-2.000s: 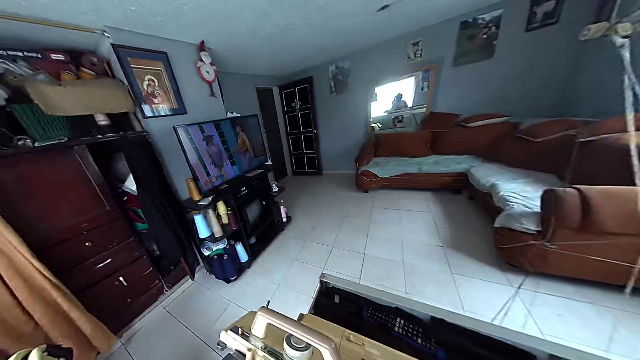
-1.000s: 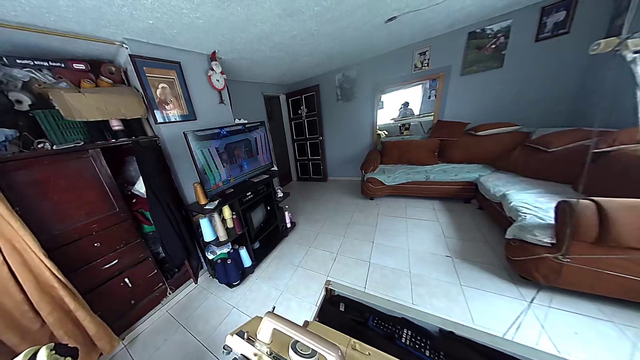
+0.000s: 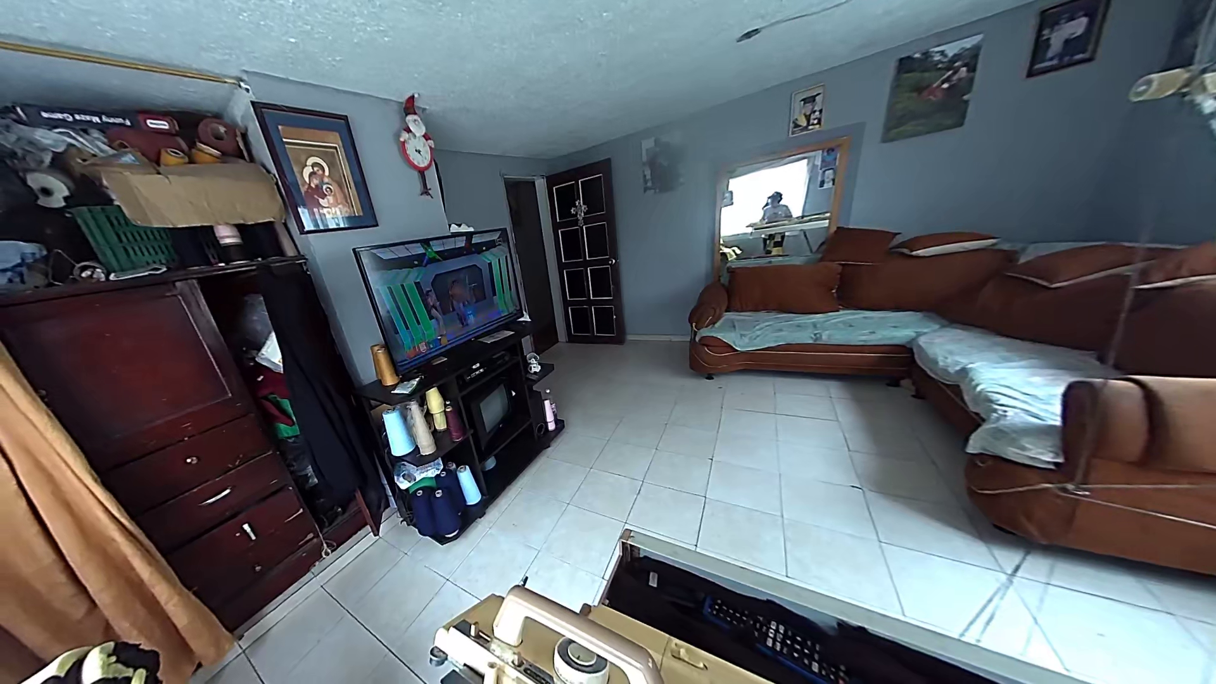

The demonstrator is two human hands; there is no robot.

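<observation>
Neither of my hands is in view. At the bottom centre is part of a beige machine, which looks like a knitting machine carriage (image 3: 532, 651), with a curved handle (image 3: 570, 617) and a round dial (image 3: 580, 660). Beside it on the right runs a long open tray (image 3: 698, 560) with a dark inside, and a remote control (image 3: 774, 636) lies in it. Thin yarn strands cross the view at the right, below a cream-coloured part (image 3: 1164, 85) at the upper right edge.
A black stand (image 3: 484, 446) at left centre holds a television (image 3: 442, 294) and several yarn cones (image 3: 418, 427). A dark red wardrobe (image 3: 123, 361) and an orange curtain (image 3: 76, 513) stand at the left. Across the tiled floor (image 3: 741, 456) is a brown corner sofa (image 3: 807, 356).
The picture on the television has changed. The view has shifted slightly; nothing else has plainly moved.
</observation>
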